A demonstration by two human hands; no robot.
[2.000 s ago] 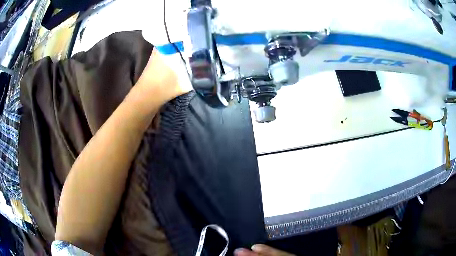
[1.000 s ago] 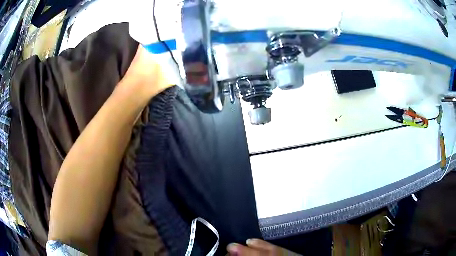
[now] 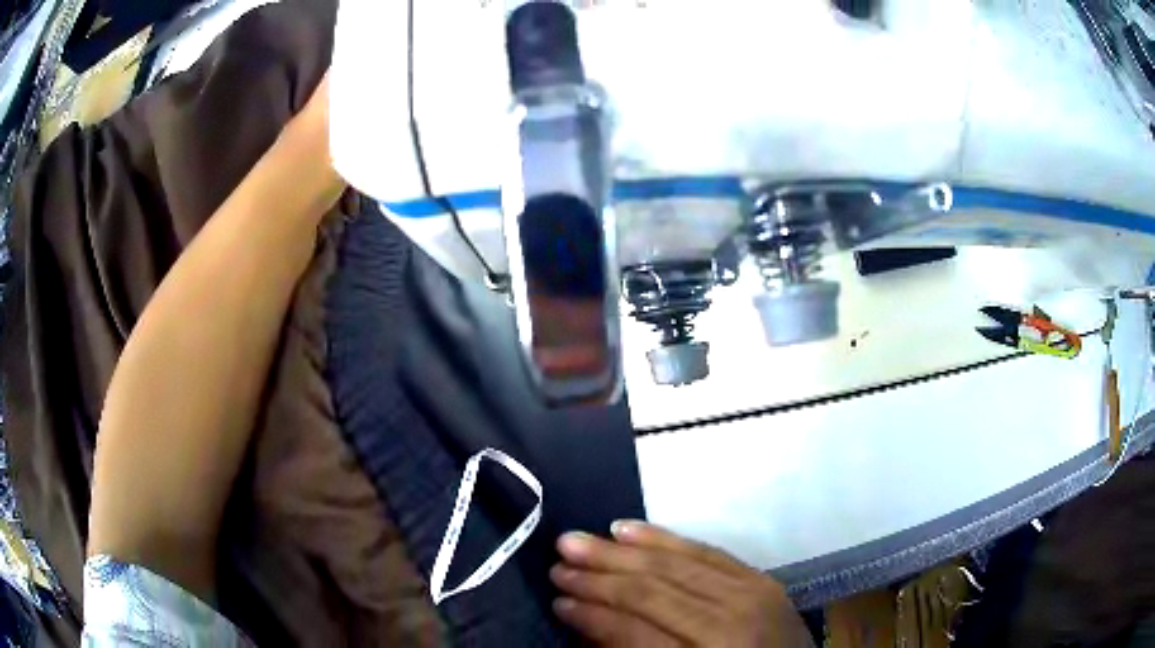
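Note:
The brown garment body (image 3: 101, 304) lies in loose folds at the left. Its dark puckered waistband (image 3: 380, 380) runs from the machine head down toward the bottom edge, beside a smooth dark cloth panel. A white drawcord loop (image 3: 532, 494) lies on the dark cloth. My left forearm reaches up across the garment; my left hand is hidden behind the machine head. My right hand (image 3: 671, 589) rests at the right edge of the dark cloth, fingers pointing left; whether it grips cloth is unclear.
The white sewing machine head (image 3: 709, 101) fills the top, with a shiny take-up lever guard (image 3: 564, 253) and tension assembly (image 3: 671, 317). Thread snips (image 3: 1028, 332), a wooden-handled tool (image 3: 1113, 411) and a black flat rectangle (image 3: 904, 260) lie right. A measuring-tape strip (image 3: 937, 538) edges the table.
My right hand has moved up into fuller view at the cloth's edge. The view has shifted, so the machine head appears lower and larger, and my left hand has gone out of sight behind it.

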